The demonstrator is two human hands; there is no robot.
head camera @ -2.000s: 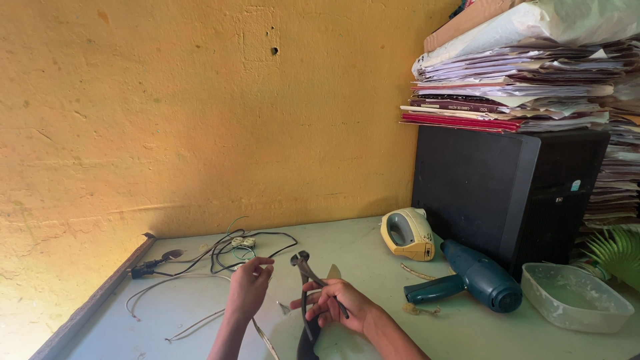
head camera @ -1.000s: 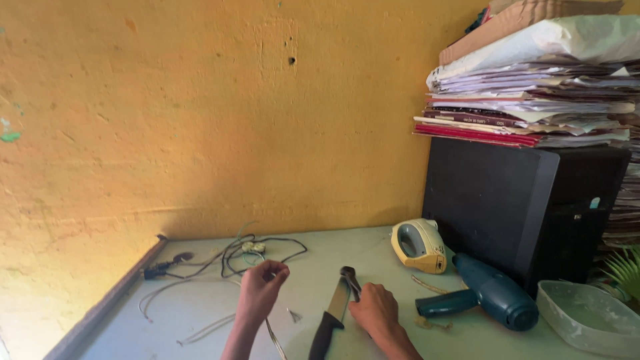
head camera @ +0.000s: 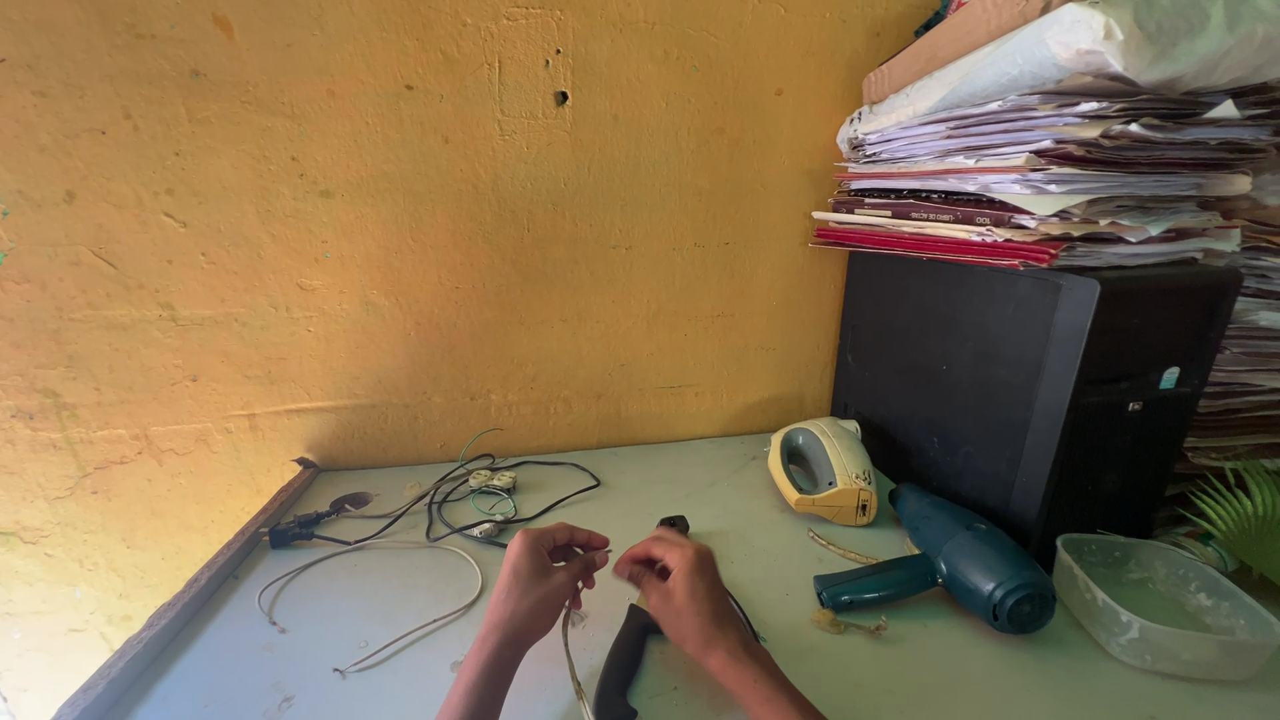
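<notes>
My left hand (head camera: 545,580) pinches the end of a thin pale cable (head camera: 574,665), which hangs below it toward the near edge. Close beside it on the right, my right hand (head camera: 680,590) has its fingertips bent toward the cable end; whether they hold anything cannot be told. Under my right hand lies a knife with a black handle (head camera: 625,660), its blade mostly hidden. The dark head of the end-cutting pliers (head camera: 675,523) shows just beyond my right hand, the rest largely covered.
Black cords (head camera: 430,510) with a plug and pale sockets lie at the back left, near a loose pale wire (head camera: 465,600). On the right are a yellow hand mixer (head camera: 850,470), a teal hair dryer (head camera: 985,570), a plastic container (head camera: 1160,650) and a black computer tower (head camera: 950,380) under stacked papers.
The pliers, held up in my right hand two seconds ago, now lie on the table, out of its grip. My right hand has moved left, close to my left hand.
</notes>
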